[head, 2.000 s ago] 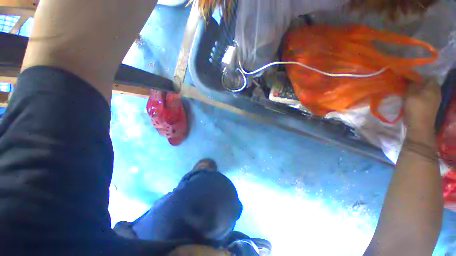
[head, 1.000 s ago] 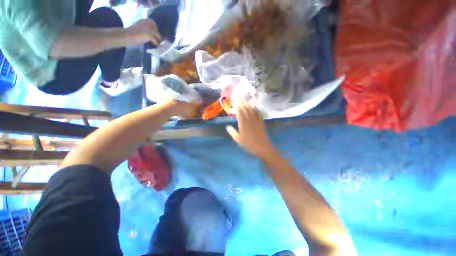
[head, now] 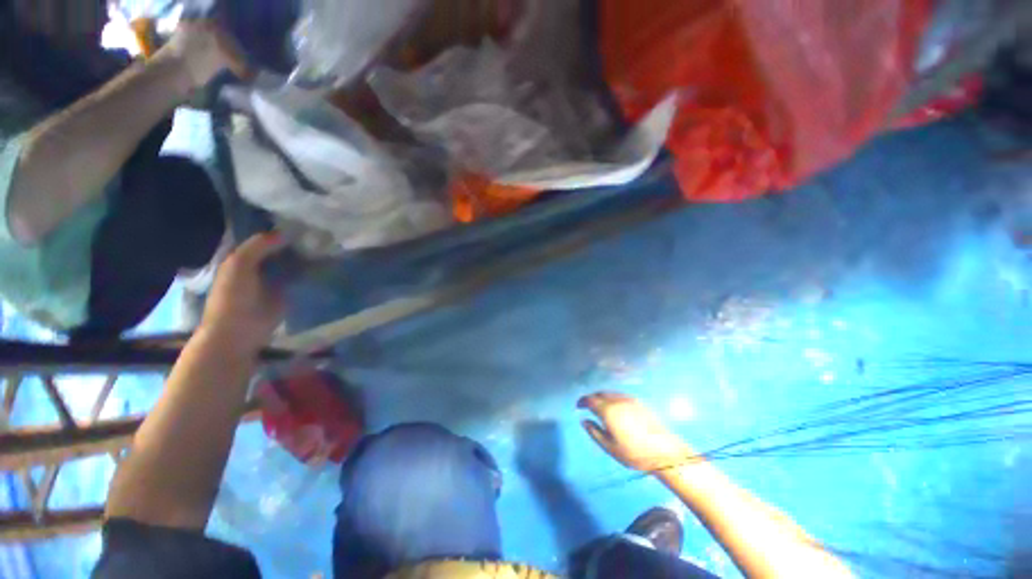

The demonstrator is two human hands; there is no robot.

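Observation:
A dark bin filled with clear and white plastic lies at the upper left. An orange bag shows partly under the white plastic near the bin's front edge. My left hand is at the bin's near left corner, its fingers closed over the rim; blur hides the fingertips. My right hand is apart from the bin, above the blue floor, empty with fingers spread.
A large red plastic bag stands at the upper right beside the bin. A small red bag lies on the floor near my knee. A wooden frame is at the left. Another person's arm reaches in at the upper left.
My right hand has left the orange bag and white plastic and moved back over the floor. My left hand has moved left from the plastic to the bin's corner.

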